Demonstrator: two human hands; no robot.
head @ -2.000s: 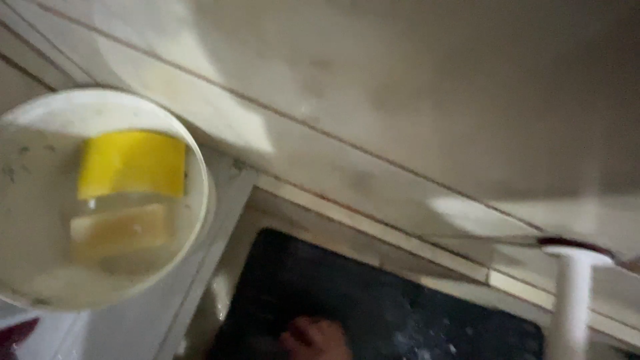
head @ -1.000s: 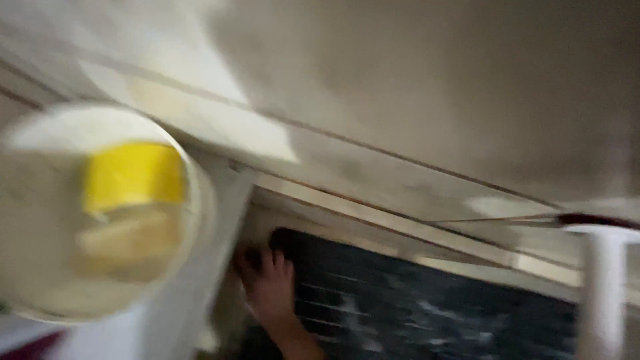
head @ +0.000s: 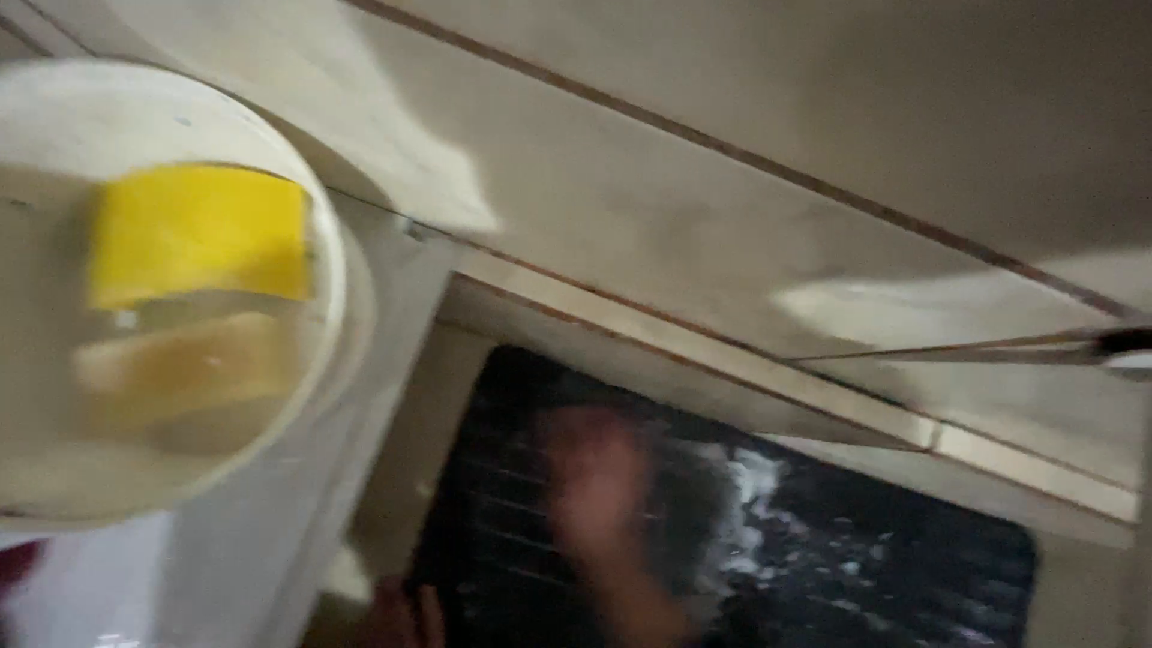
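My right hand [head: 598, 477], heavily blurred, is over the left part of a wet black mat [head: 531, 576] with pale ridge lines and white suds. Whether it holds anything is too blurred to tell. At the bottom edge, beside the mat's left side, only part of my left hand [head: 409, 612] shows; its grip is hidden. A round white bucket [head: 337, 261] stands at the left, holding cloudy liquid, a curved bright yellow piece [head: 202, 229] and a beige block like a sponge [head: 193, 364].
A light ledge [head: 378, 315] runs between the bucket and the recess with the mat. A tiled wall [head: 648, 180] with dark joints rises behind, with a pale trim strip [head: 720, 351] along its foot. At the right edge is part of a dark and white object [head: 1125, 346].
One second ago a hand was at the mat's upper left corner; now a hand is over the mat itself. Another hand has come into view at the bottom edge.
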